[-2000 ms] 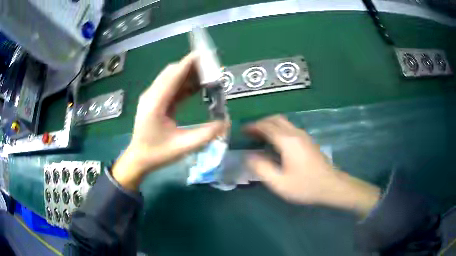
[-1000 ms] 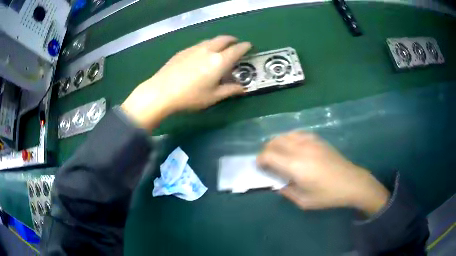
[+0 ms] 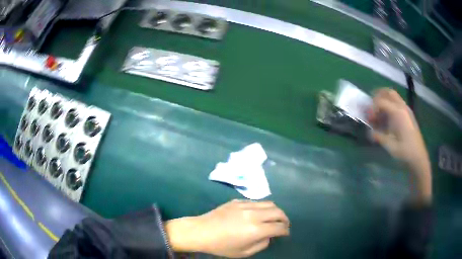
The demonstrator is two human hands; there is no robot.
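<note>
My right hand (image 3: 397, 119), blurred, grips a white tabbed flat plate (image 3: 353, 101) at its right end, tilted over a grey metal base part (image 3: 326, 112) on the belt. The plate and hand hide most of that part, and I cannot tell if the plate touches it. My left hand (image 3: 235, 228) is low in the centre, over the glossy green bench, with fingers curled and fingertips partly hidden. Nothing shows in it. A crumpled white cloth with pale-blue patches (image 3: 245, 171) lies just above my left hand.
A base part (image 3: 183, 24) and a shinier three-circle part (image 3: 171, 68) lie on the belt at upper left. A batch of three-ring top plates (image 3: 63, 132) lies at the bench's left edge. A metal rail (image 3: 283, 29) crosses behind. A red button (image 3: 51, 62) is at left.
The view has swung left. My right hand has lifted the flat plate from the bench to over the base part. My left hand has let go of that part and moved down to the bench.
</note>
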